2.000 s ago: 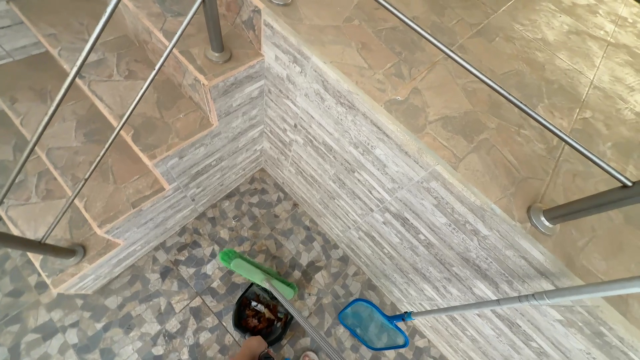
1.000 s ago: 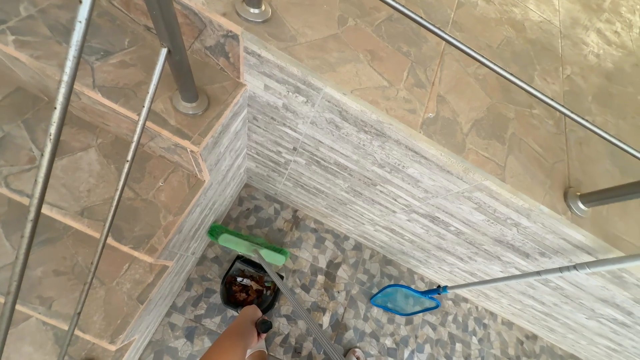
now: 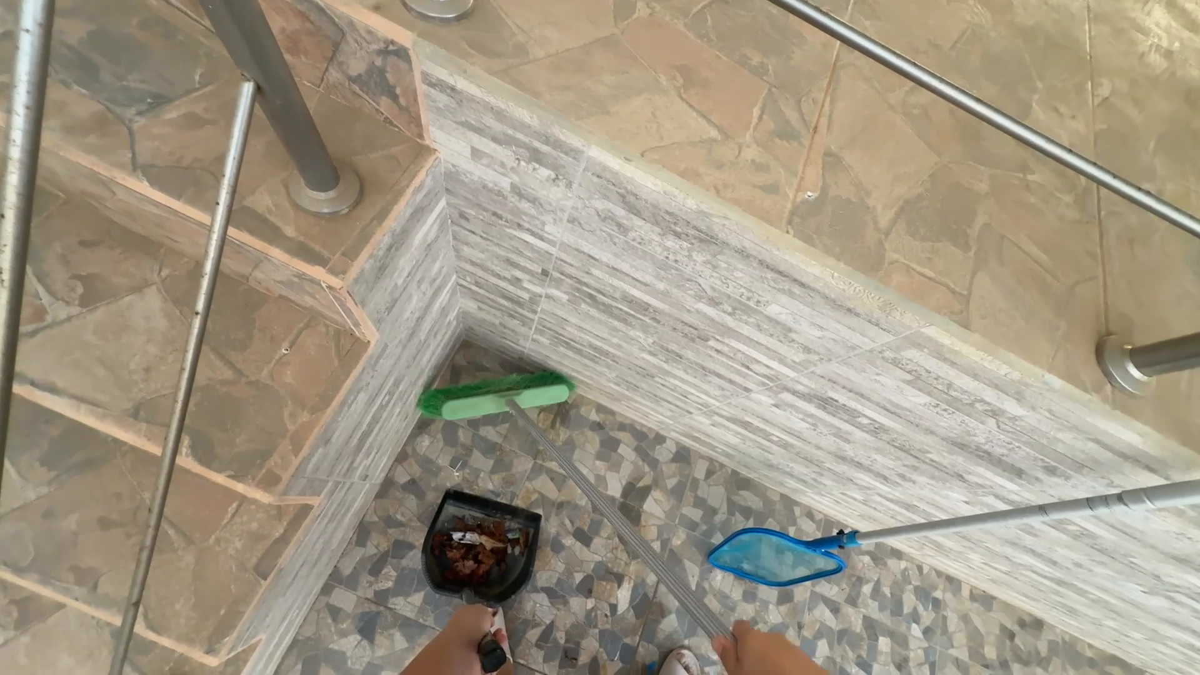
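Note:
At the bottom of the head view, my left hand [image 3: 461,641] grips the black handle of a dustpan. The black plastic dustpan [image 3: 525,555] lies in front of it and holds brown dry leaves [image 3: 473,553] and some whitish scraps. Further right, my right hand [image 3: 764,649] is closed around the grey ribbed pole of a push broom. The broom's green head [image 3: 497,396] rests on the mosaic-patterned floor near the inner corner of the two walls, beyond the dustpan and apart from it.
A blue pool skimmer net [image 3: 776,557] on a metal pole is at the right. Stone-tiled steps [image 3: 197,347] with metal railings rise on the left. A grey striped tiled wall [image 3: 712,309] runs diagonally below a stone-tiled ledge [image 3: 891,141]. A shoe tip [image 3: 680,662] shows between my hands.
The broom head has moved away from beside the dustpan, further into the corner between the walls. My right hand has come into view on the pole.

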